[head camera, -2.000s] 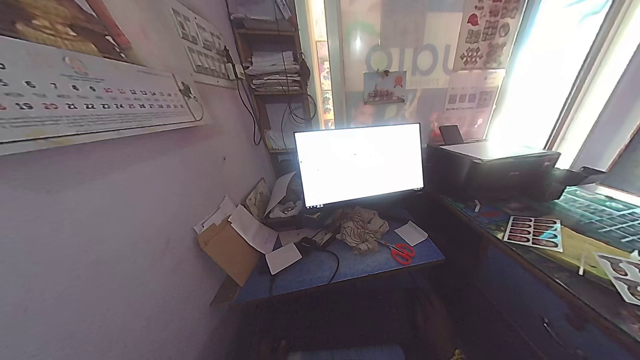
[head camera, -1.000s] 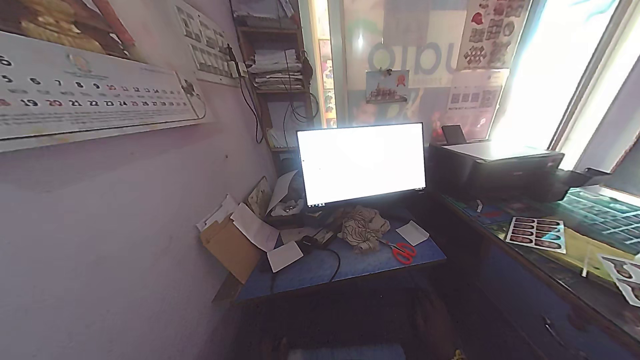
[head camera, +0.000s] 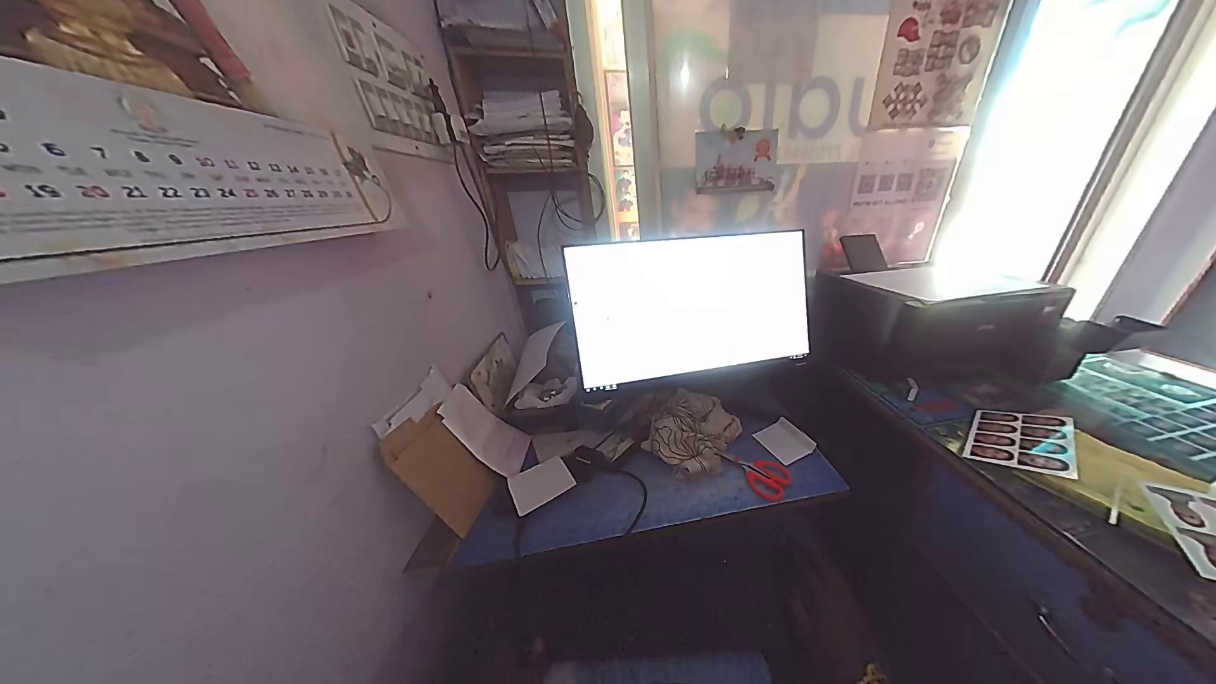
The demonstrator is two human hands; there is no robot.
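Below the desk it is very dark. A dim, blurred brownish shape at the lower right looks like my right hand or forearm [head camera: 831, 603]; its fingers and anything in them cannot be made out. My left hand does not show clearly. On the blue desk top [head camera: 679, 499] lie red-handled scissors [head camera: 768, 480], their blades against a crumpled patterned cloth [head camera: 693, 432]. A white paper [head camera: 785, 441] lies right of the cloth, another white paper [head camera: 541, 486] to its left beside a black cable [head camera: 644, 494]. A lit monitor [head camera: 689, 309] stands behind them.
A brown envelope [head camera: 439, 470] and papers lean at the left wall. A black printer [head camera: 950, 318] stands on the right counter, near photo sheets [head camera: 1022, 443]. Shelves hold stacked papers [head camera: 524, 123]. A calendar [head camera: 171, 180] hangs at left.
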